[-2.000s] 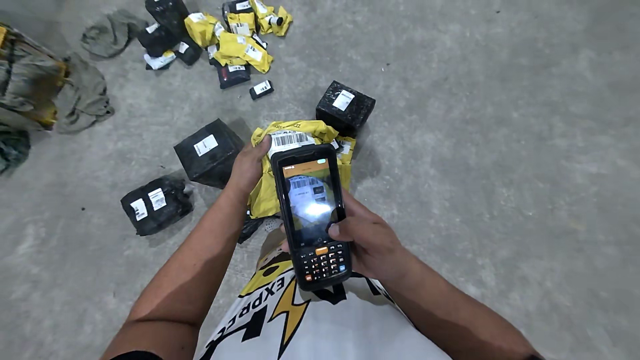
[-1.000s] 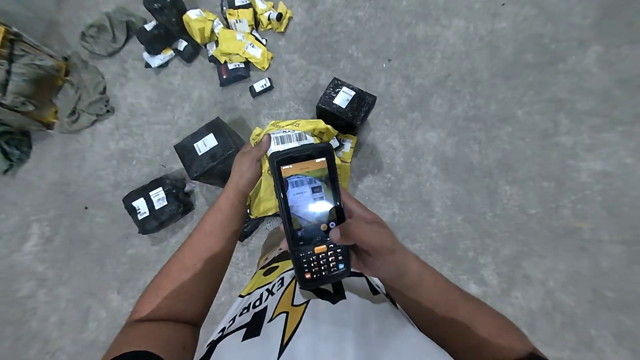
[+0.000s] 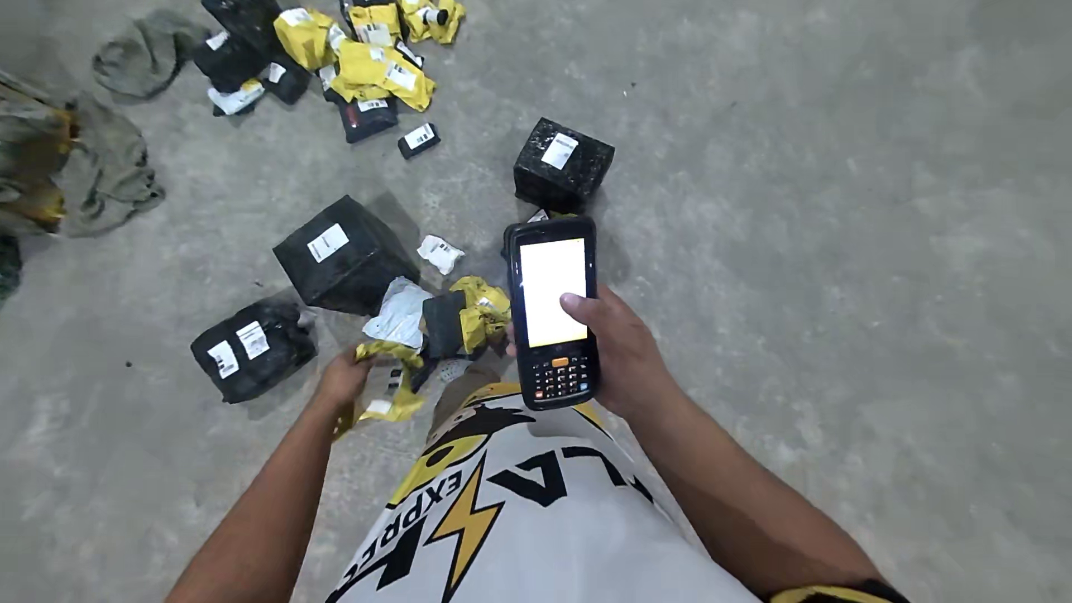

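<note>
My right hand [image 3: 624, 352] grips a black handheld scanner [image 3: 556, 314] with a keypad, its thumb over the bright screen. To the left and lower, my left hand [image 3: 342, 383] holds a yellow plastic mailer [image 3: 400, 402] by its edge. Just beyond that hand lie a pale plastic parcel [image 3: 400, 311], a small dark parcel [image 3: 444, 322] and a crumpled yellow parcel [image 3: 483, 310]. A large black wrapped box [image 3: 343, 255] and a black wrapped parcel [image 3: 254, 347] sit on the floor to the left, both labelled. Another black box [image 3: 563, 163] stands beyond the scanner.
Several yellow and black parcels [image 3: 368, 71] are heaped on the concrete floor at the upper left. A small black packet [image 3: 419, 140] and a small white packet [image 3: 440, 253] lie apart. Grey-green cloth sacks [image 3: 109, 172] rest at the far left.
My left hand has moved left and down with the yellow mailer, away from behind the scanner, uncovering smaller parcels. The scanner's screen has turned from a camera picture to mostly white.
</note>
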